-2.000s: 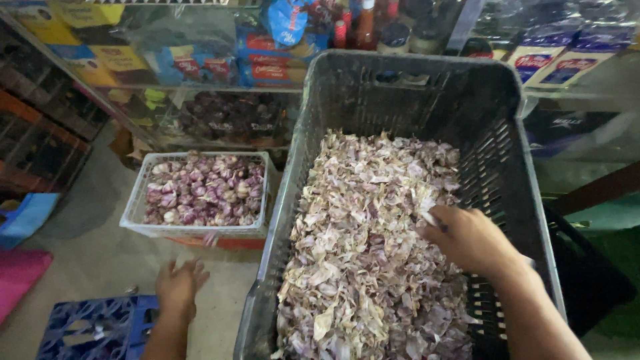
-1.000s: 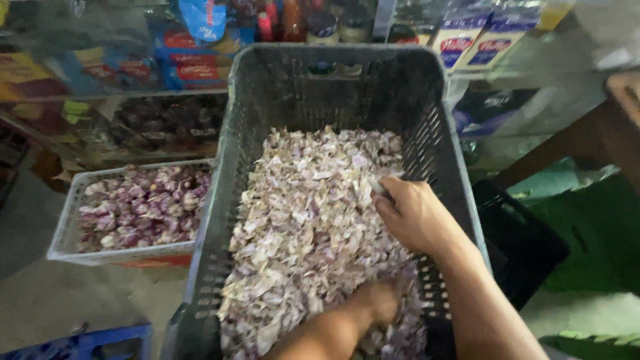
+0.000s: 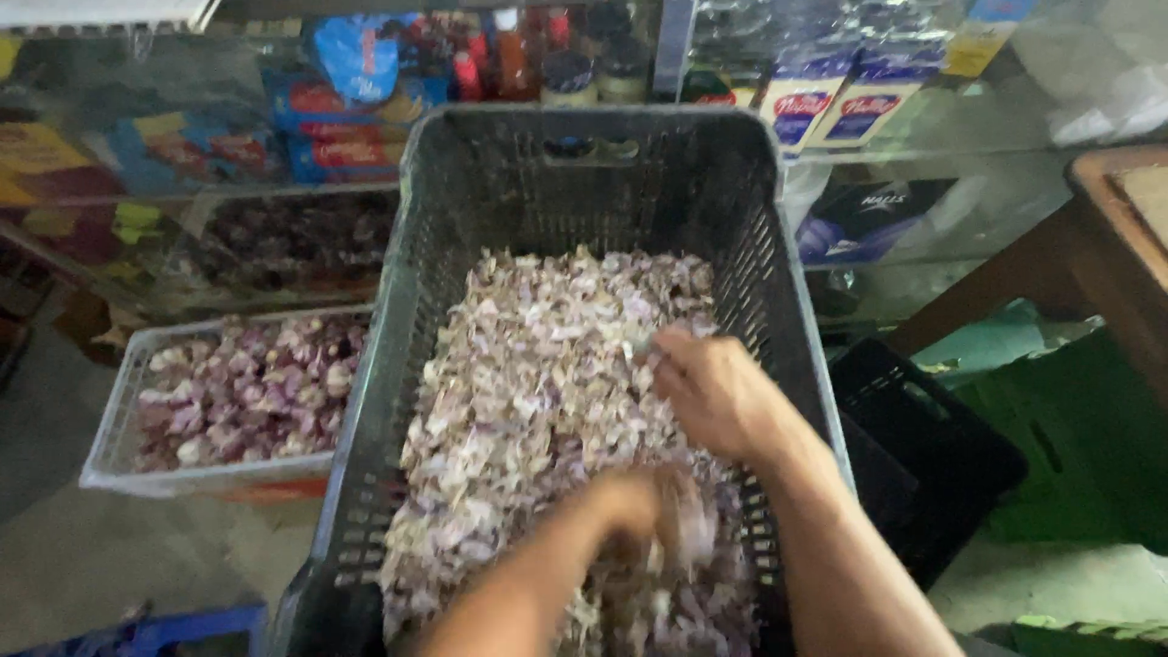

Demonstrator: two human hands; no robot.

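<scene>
A deep black plastic crate (image 3: pixel 598 137) holds a thick layer of loose, papery garlic skins (image 3: pixel 511 383). Over the right part of this layer is my right hand (image 3: pixel 712 392), its fingers curled together around a small pale object at the fingertips, too blurred to identify. My left hand (image 3: pixel 648 511) is low in the crate, nearer to me, among the skins; motion blur hides its fingers, and some skins are beside or against it. Left of the crate, a clear plastic tub (image 3: pixel 219 476) contains purple-and-white garlic bulbs (image 3: pixel 255 392).
Glass shelves with packets and bottles stand behind the crate. At right are a wooden table (image 3: pixel 1095 228), a smaller black crate (image 3: pixel 949 447) and green material (image 3: pixel 1077 438) on the floor. Part of a blue plastic crate (image 3: pixel 182 630) shows at lower left.
My left hand, outside the black crate two seconds ago, has moved right into it among the skins. My right hand remains over the crate's right part. The view has shifted.
</scene>
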